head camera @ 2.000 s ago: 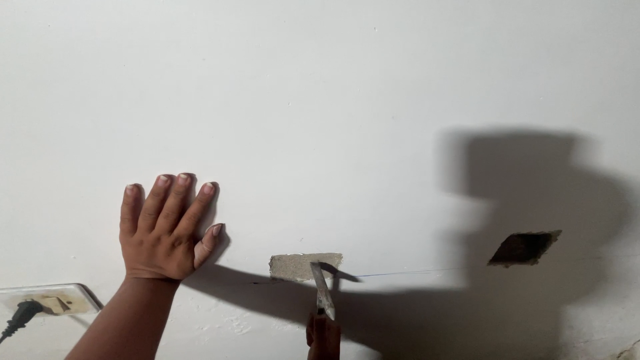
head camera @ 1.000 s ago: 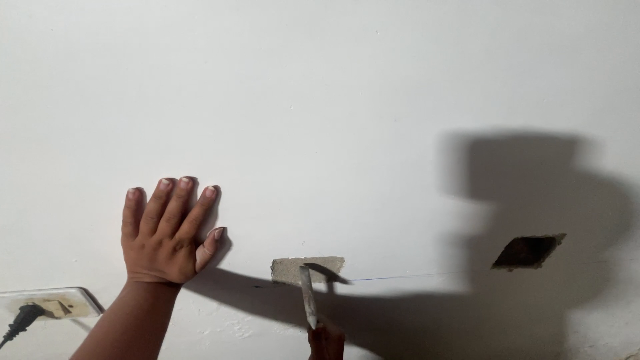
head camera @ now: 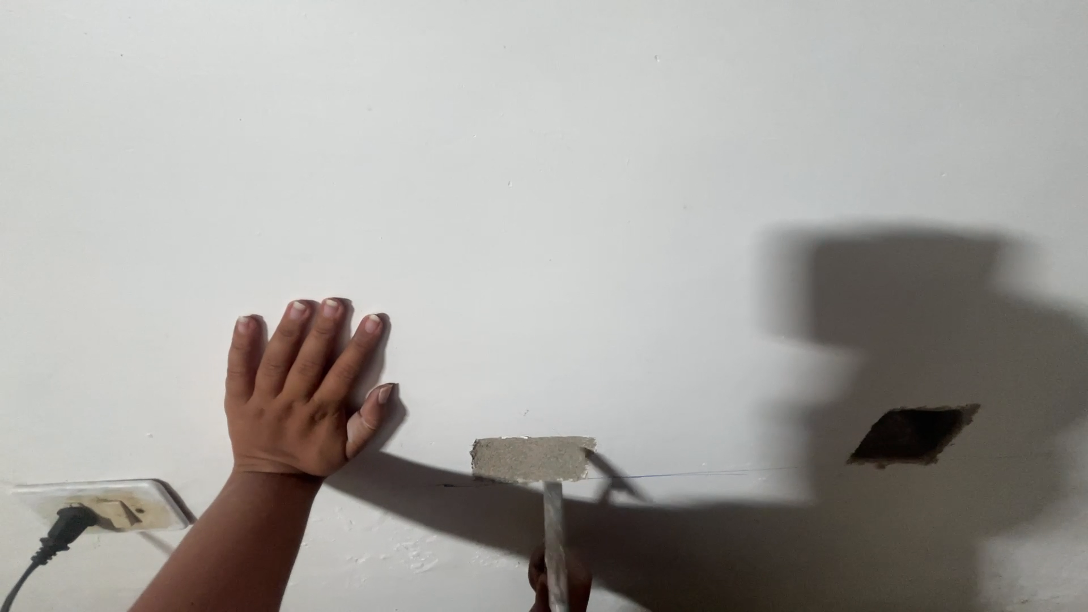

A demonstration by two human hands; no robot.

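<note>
My left hand (head camera: pixel 293 395) lies flat on the white wall (head camera: pixel 544 212), fingers spread, holding nothing. At the bottom edge my right hand (head camera: pixel 571 582), partly out of view, is closed around a narrow metal tool (head camera: pixel 554 531), whose exact kind I cannot tell. The tool points upward, its upper end at the lower edge of a shallow rectangular patch of bared grey plaster (head camera: pixel 531 459). Whether its end touches the wall is unclear. A thin blue line (head camera: pixel 697 473) runs right from the patch.
At the lower left is a yellowed wall socket plate (head camera: pixel 157 508) with a black plug (head camera: pixel 68 523) and cord. A dark, slanted hole (head camera: pixel 914 435) with rough edges opens in the wall at the right, within a large shadow that also reaches across the lower wall.
The tool in my right hand has shifted from over the grey patch to its lower edge, and right of where it was a second ago. My left hand stays on the wall.
</note>
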